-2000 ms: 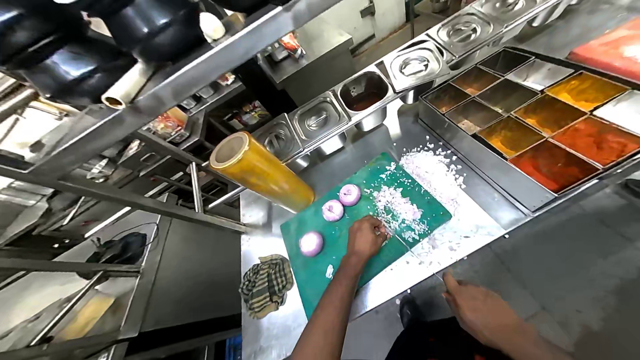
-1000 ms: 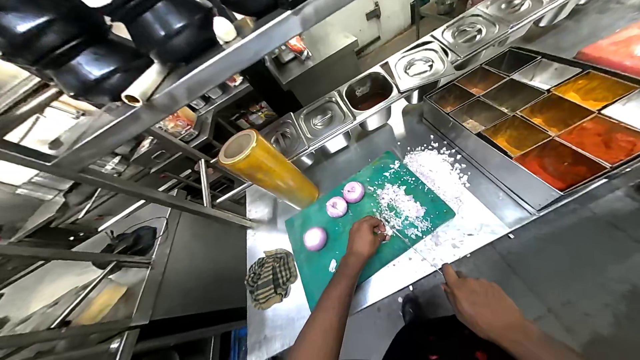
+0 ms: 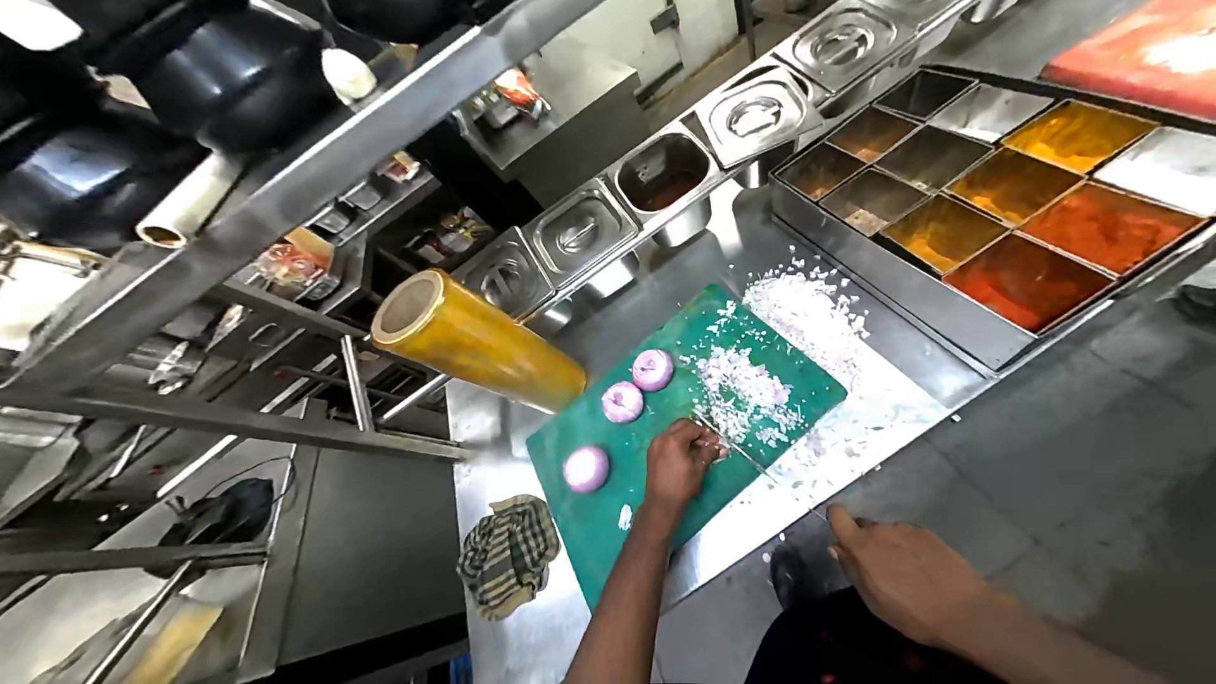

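A green cutting board lies on the steel counter, bearing peeled onions in a loose row and a heap of chopped onion. My left hand is on the board, its fingers curled on a piece of onion beside the heap. My right hand, past the counter's front edge, grips a knife; its handle is mostly hidden. The thin knife blade reaches from there to the fingers of my left hand. More chopped onion is piled beyond the board's far right edge.
A yellow roll of wrap leans at the board's far left. A checked cloth lies on the counter's left. Lidded steel containers line the back. A steel spice tray stands at right. A metal rack with black bowls rises at upper left.
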